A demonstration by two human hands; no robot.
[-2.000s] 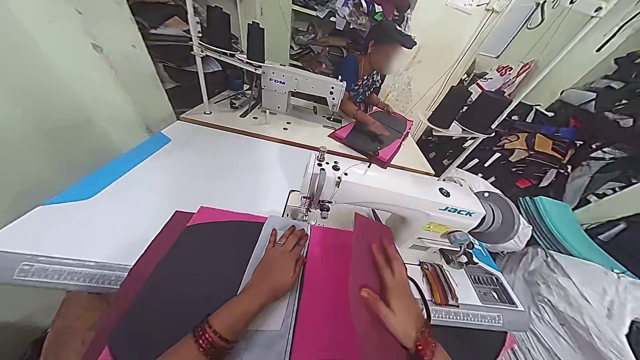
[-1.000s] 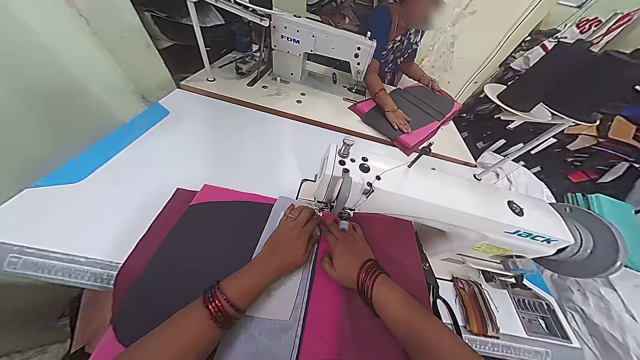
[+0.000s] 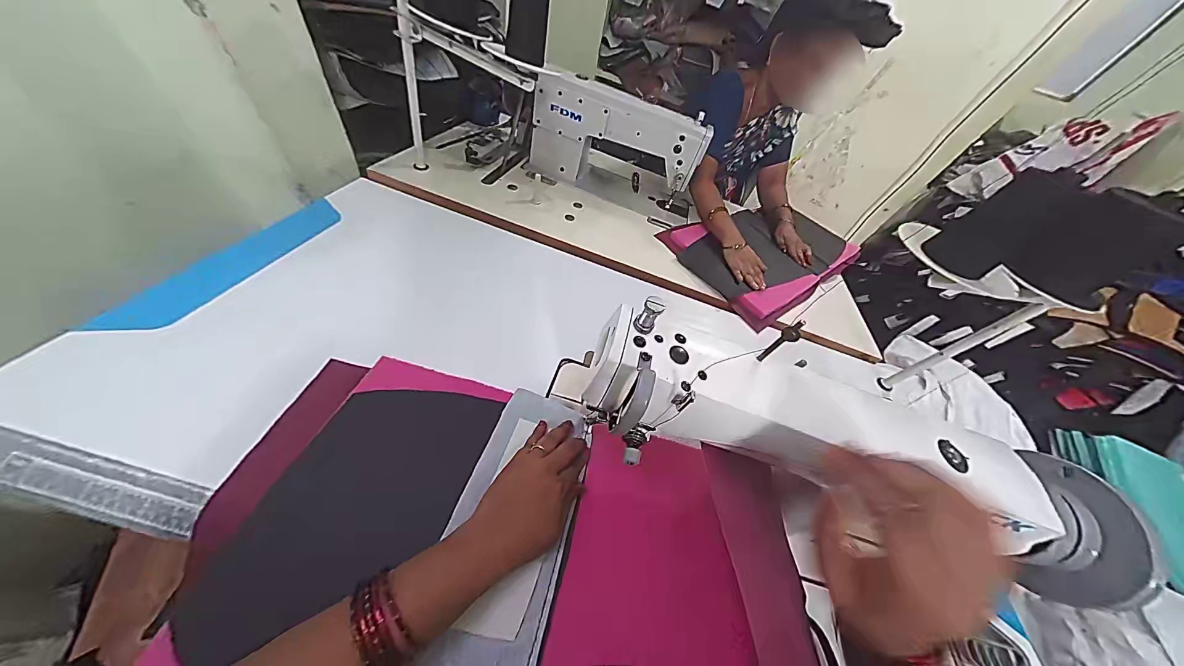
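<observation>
My left hand (image 3: 532,495) lies flat on layered pieces beside the needle of a white Jack sewing machine (image 3: 786,407). Under its fingers are a grey strip and a white strip (image 3: 504,592). A dark grey piece (image 3: 342,499) spreads to the left, over pink and maroon layers. Right of the hand, a bright pink piece (image 3: 647,546) runs up to the presser foot, with a maroon flap (image 3: 754,536) along its right side. My right hand (image 3: 906,555), blurred, is off the material and in front of the machine arm; its fingers appear apart, and nothing can be made out in it.
Across the white table (image 3: 416,287) a person (image 3: 749,139) rests both hands on grey and pink pieces (image 3: 768,259) by an FDM sewing machine (image 3: 610,129). The handwheel (image 3: 1091,536) is at right. Beyond it lie scraps and teal material (image 3: 1128,481).
My right hand has left the material near the needle and moved right, in front of the machine arm. My left hand stays on the strips near the needle.
</observation>
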